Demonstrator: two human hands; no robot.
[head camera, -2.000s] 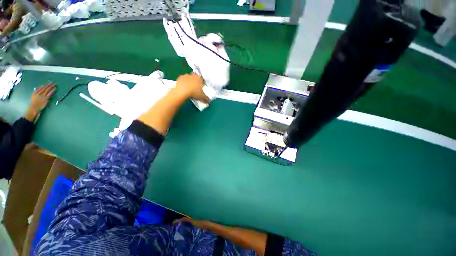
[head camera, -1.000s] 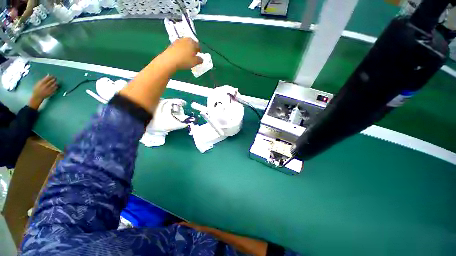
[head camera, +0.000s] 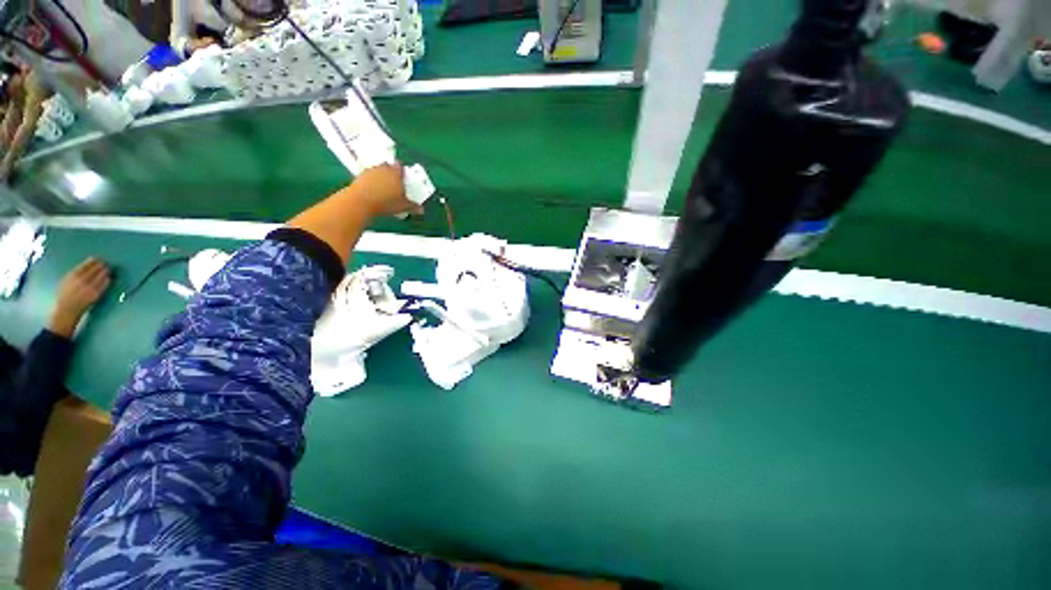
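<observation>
My left hand (head camera: 386, 193) is shut on a long white plastic part (head camera: 352, 130) over the conveyor; a small white end sticks out at its fingers, with a dark wire below. On the bench, a white housing body (head camera: 490, 302) with a round head and dark wires lies left of the screw feeder. A second white housing body (head camera: 346, 340) lies beside it, partly hidden by my left sleeve. Only a sliver of skin of my right arm or hand (head camera: 565, 576) shows at the bottom edge; its fingers are not visible.
The screw feeder (head camera: 611, 305) stands under the hanging black electric screwdriver (head camera: 772, 196). Another person's hand (head camera: 83, 288) rests on the bench at far left. Stacked white parts (head camera: 329, 52) stand beyond the green conveyor (head camera: 530, 150). A cardboard box (head camera: 63, 490) is at lower left.
My left hand has let go of the housing body, now on the bench, and has gripped another white part, drawing it slightly nearer. The view has shifted; my right arm has mostly left it.
</observation>
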